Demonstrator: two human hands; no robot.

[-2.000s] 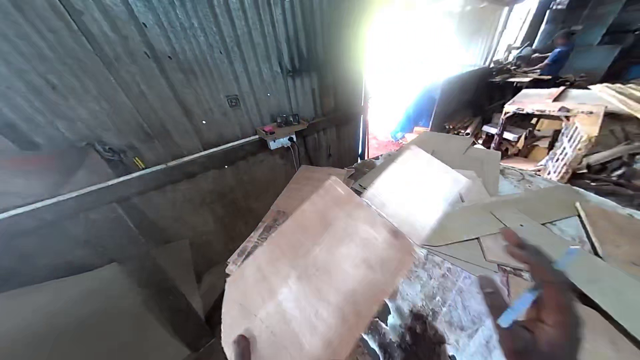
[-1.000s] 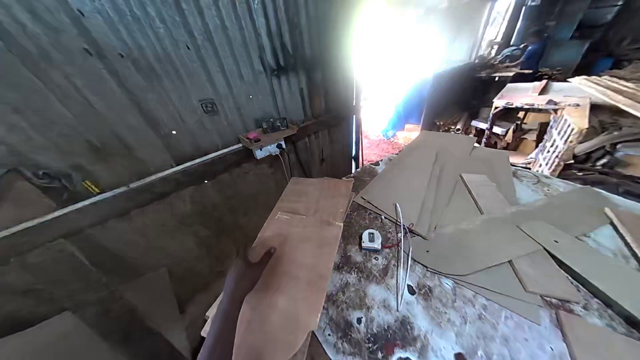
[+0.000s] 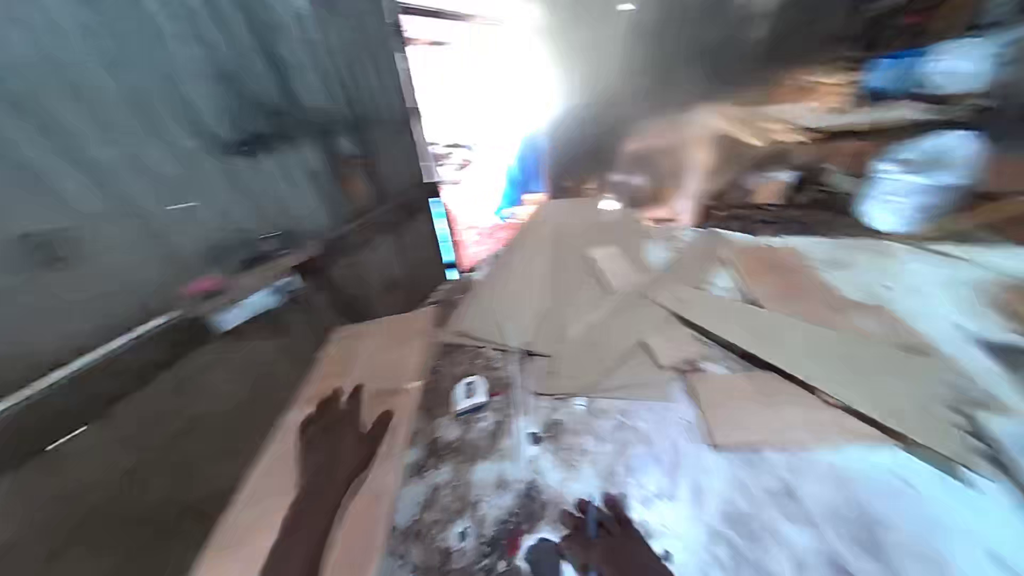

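My left hand (image 3: 338, 440) lies spread on a long brown sheet (image 3: 352, 360), perhaps plywood or cardboard, at the left edge of the work table. Low in the middle, my right hand (image 3: 608, 540) is over the stained table top (image 3: 768, 512), with a thin bluish tool, too blurred to name, between its fingers. A white tape measure (image 3: 470, 394) rests on the table between the sheet and the loose pieces. Beyond it are overlapping grey-brown sheets (image 3: 552, 304); a long strip (image 3: 832, 360) crosses the right side, over a smaller tan piece (image 3: 776, 408).
A corrugated metal wall (image 3: 160, 120) runs along the left, with a small ledge (image 3: 264, 276) holding blurred items and a white power strip (image 3: 256, 304). A bright doorway (image 3: 480, 104) opens at the back. Behind the table on the right are piled wood and a pale wrapped bundle (image 3: 920, 180).
The brown sheet, raised two seconds ago, now lies along the table's left edge under my left hand. My right hand, out of view one second ago, is back in view. The view has swung right.
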